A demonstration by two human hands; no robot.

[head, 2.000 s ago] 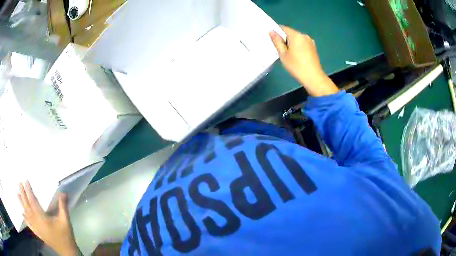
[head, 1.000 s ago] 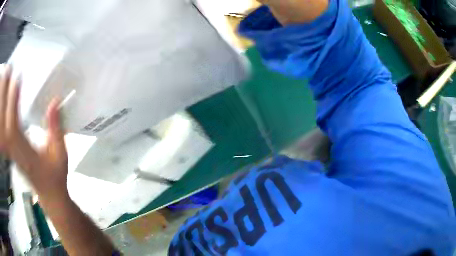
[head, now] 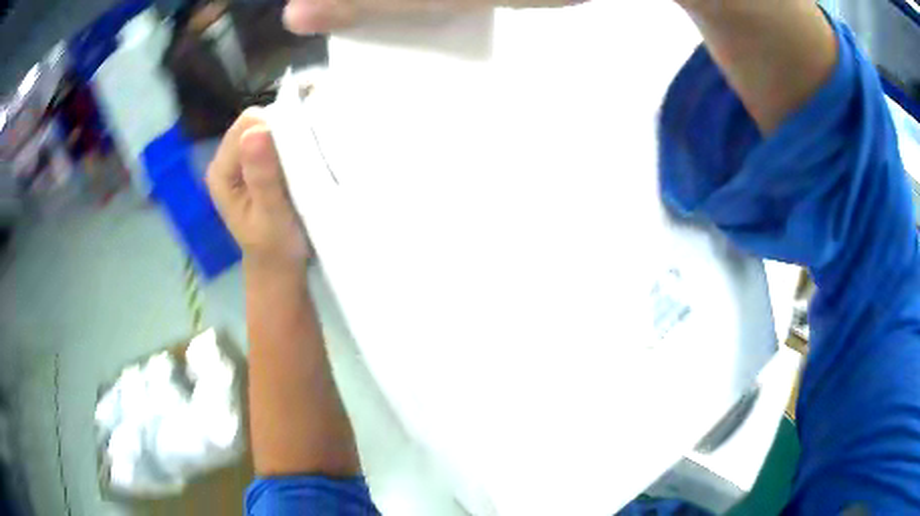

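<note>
A large white product carton point(head: 504, 252) fills the middle of the view, tilted and overexposed, with faint print low on its right side. My left hand point(head: 257, 191) grips the carton's left edge, thumb on the near face. My right hand point(head: 343, 14) is cut off by the top edge; its fingers lie along a white flap at the carton's top, and its grip is hidden. My right forearm crosses the upper right.
Below left, an open brown carton point(head: 192, 496) on the grey floor holds white crumpled material point(head: 166, 413). A blue tote point(head: 192, 197) stands beyond my left hand, near yellow-black floor tape. A bit of green bench point(head: 775, 469) and other white cartons show at lower right.
The view has swung from the bench toward the floor on the left. The carton has been lifted and turned close to me. My left hand has closed on its edge.
</note>
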